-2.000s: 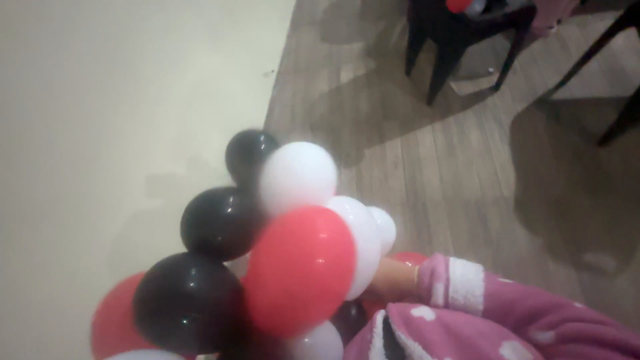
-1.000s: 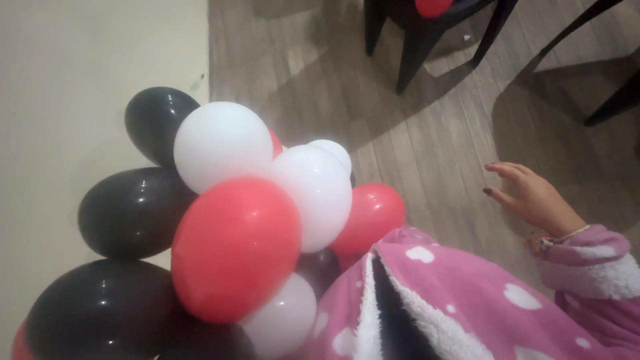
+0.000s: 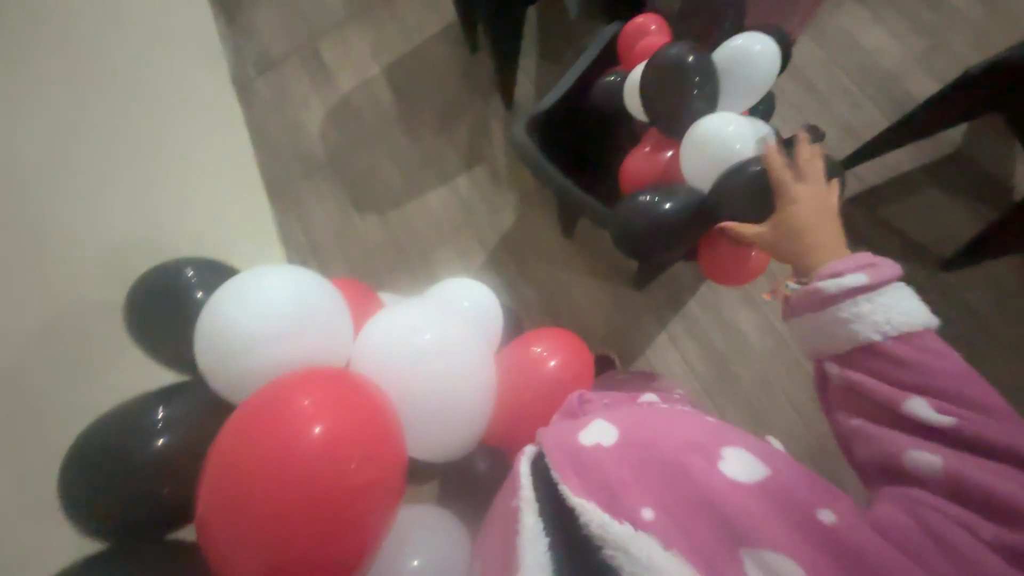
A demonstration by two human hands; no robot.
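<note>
My right hand (image 3: 800,204), fingers spread, reaches over a black balloon (image 3: 744,190) at the upper right; whether it touches is unclear. That balloon belongs to a cluster with white balloons (image 3: 712,152), red ones (image 3: 652,164) and other black ones, resting on a dark chair (image 3: 560,172). My left hand is not in view. At the lower left, close to my body, stands a second cluster: a large red balloon (image 3: 302,472), a white balloon (image 3: 274,332), joined white ones (image 3: 428,376), a smaller red one (image 3: 544,384) and black ones (image 3: 148,460).
A pale wall (image 3: 112,144) runs along the left, beside the wood-look floor (image 3: 384,184). Dark furniture legs (image 3: 928,112) stand at the right, and another dark leg (image 3: 512,60) shows at the top. My pink sleeve with white hearts (image 3: 920,400) crosses the lower right.
The right hand, over the floor one second ago, is now at the balloons on the chair. The view has shifted, bringing more of the chair and its cluster into sight.
</note>
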